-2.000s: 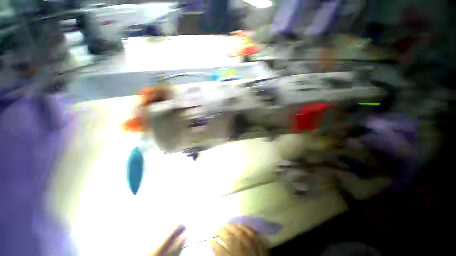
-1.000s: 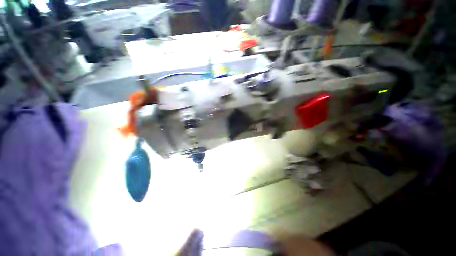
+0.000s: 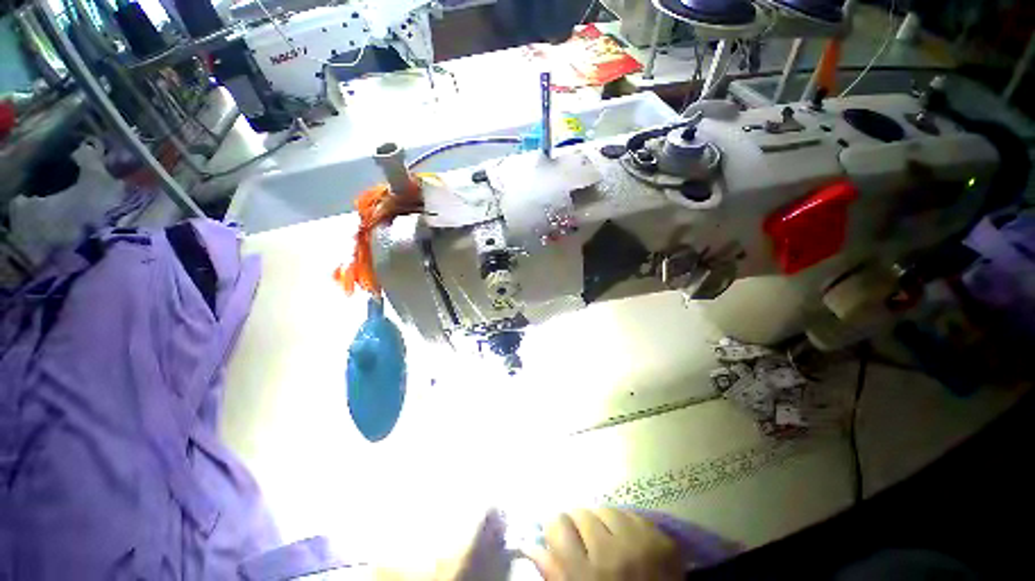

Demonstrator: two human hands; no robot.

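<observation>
My left hand (image 3: 482, 553) is at the bottom edge, partly cut off and washed out by glare. My right hand (image 3: 607, 550) is close beside it, fingers curled over a lilac strip (image 3: 704, 538) that shows beyond its knuckles. Something small, too blurred to name, lies between the fingertips. Another lilac piece (image 3: 289, 558) lies left of my hands, with a thin line running from it. The sewing machine head (image 3: 545, 233) stands beyond my hands, its needle area (image 3: 507, 350) brightly lit.
A large purple garment pile (image 3: 108, 397) covers the left side. A blue teardrop-shaped object (image 3: 376, 377) hangs at the head's left end, below orange ties (image 3: 365, 244). A red cover (image 3: 810, 227) is on the head. A scrap bundle (image 3: 766, 388) lies right of the needle.
The view has steadied and shifted, so the machine appears farther right. My right hand has come back beside my left; a second ago they were apart with the lilac strip between them.
</observation>
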